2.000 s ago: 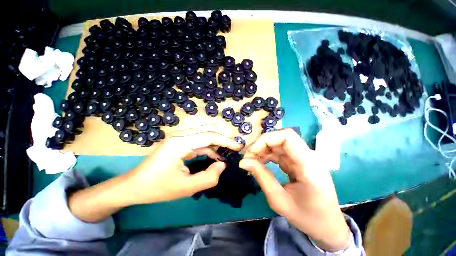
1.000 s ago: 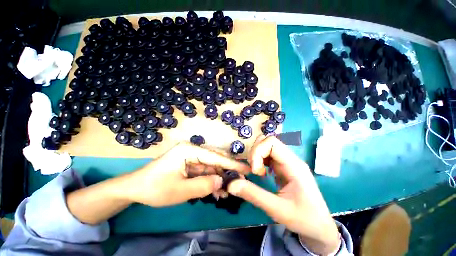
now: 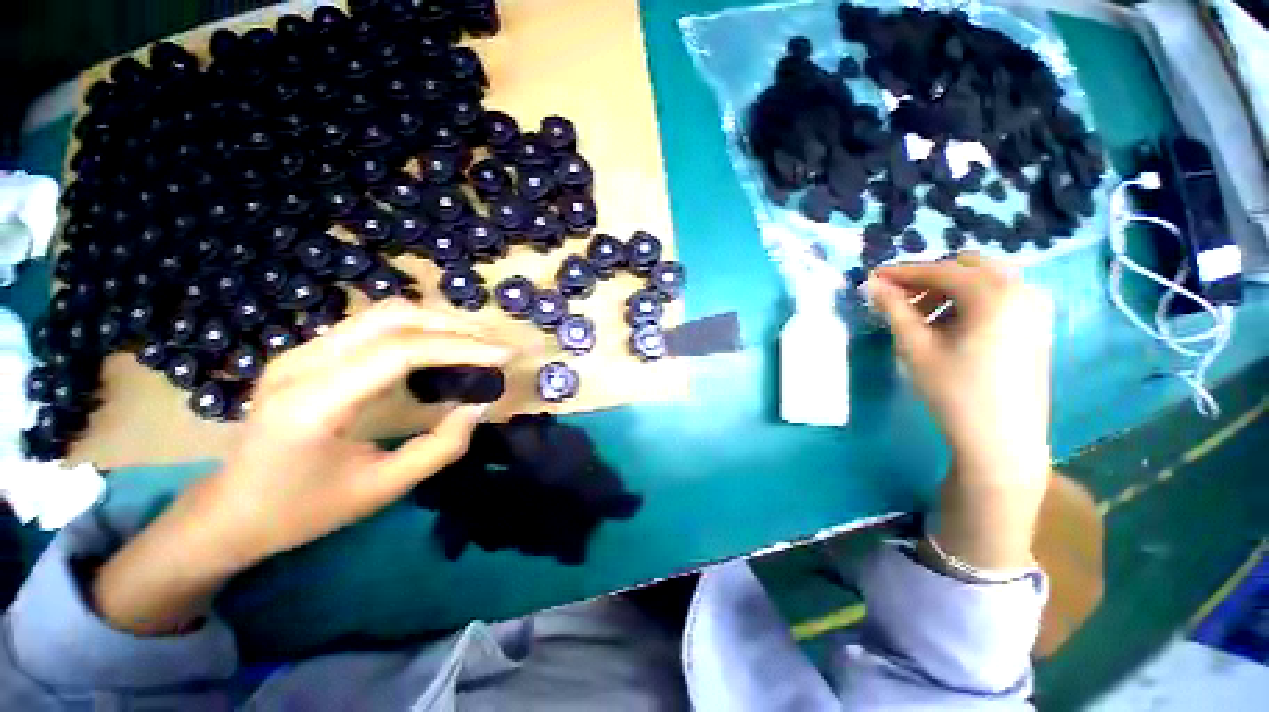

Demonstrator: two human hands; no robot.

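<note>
My left hand (image 3: 327,424) holds a black piece (image 3: 457,384), which looks like a knob turned sideways, between thumb and fingers at the board's near edge. My right hand (image 3: 974,341) is at the bag's near edge, thumb and fingertips close together; whether they hold anything is unclear. A white glue bottle (image 3: 814,365) lies just left of it. Black knobs (image 3: 327,174) stand in crowded rows on the cardboard sheet (image 3: 599,84); one with a shiny top (image 3: 558,381) stands alone near my left fingertips. A loose pile of black discs (image 3: 536,494) lies in front of the board.
A clear bag (image 3: 738,70) with many black discs lies at the right. A flat dark strip (image 3: 706,334) is by the board's right corner. A white cable (image 3: 1162,334) and dark device (image 3: 1200,230) are far right, white tissues (image 3: 49,487) at the left edge.
The view has shifted right. My hands have parted: my right hand moved right to the bag beside the bottle, while my left hand stays at the board's near edge. The disc pile is uncovered.
</note>
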